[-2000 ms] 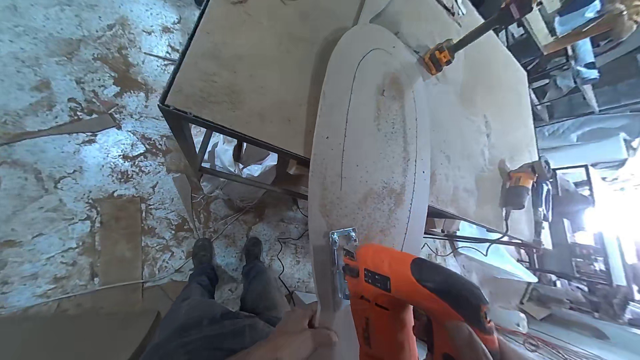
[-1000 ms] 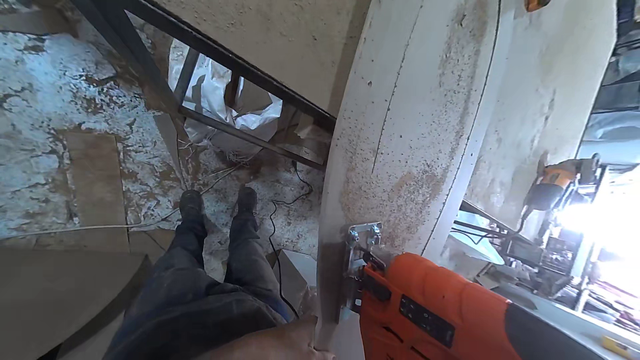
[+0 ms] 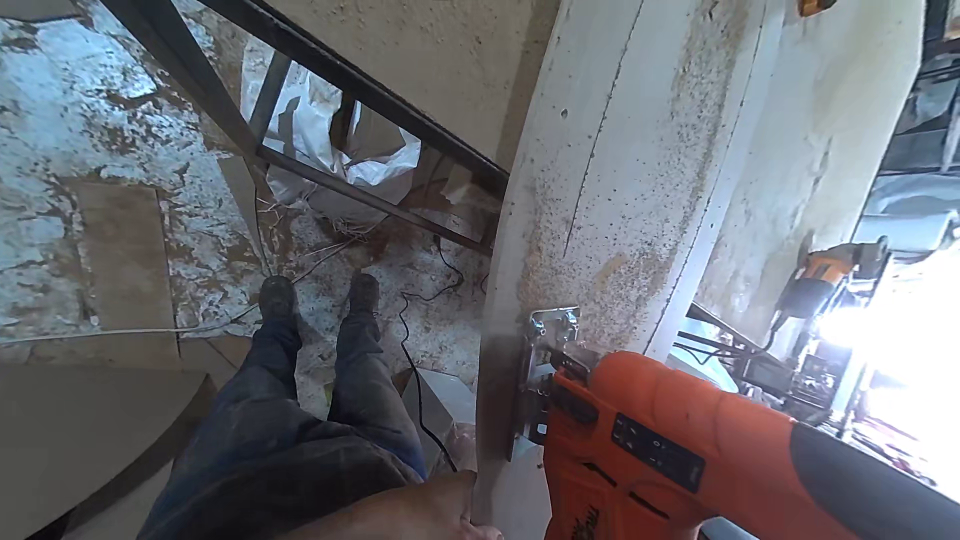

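Note:
An orange-and-black cordless jigsaw [image 3: 667, 435] lies across the lower right, its metal base plate [image 3: 553, 326] resting on a long pale board [image 3: 622, 172] with a curved outline. Dark lines run lengthwise along the board, and fine sawdust and specks cover its face. At the bottom edge my left hand [image 3: 450, 506] grips the board's near left edge, left of the jigsaw; its fingers are partly cut off. My right hand is out of view, and the jigsaw's rear handle runs out of the frame. The blade is hidden.
Under the board stands a table with a dark metal frame [image 3: 360, 196] and a pale top [image 3: 420, 45]. An orange-and-black power tool [image 3: 821, 277] sits on its right side. A black cable [image 3: 409, 337] crosses the littered floor near my feet. A curved panel [image 3: 90, 442] is at lower left.
The view has moved closer to the board's near end since the oldest frame. My right hand, seen at the jigsaw's handle then, is out of view now. The jigsaw remains at the near end.

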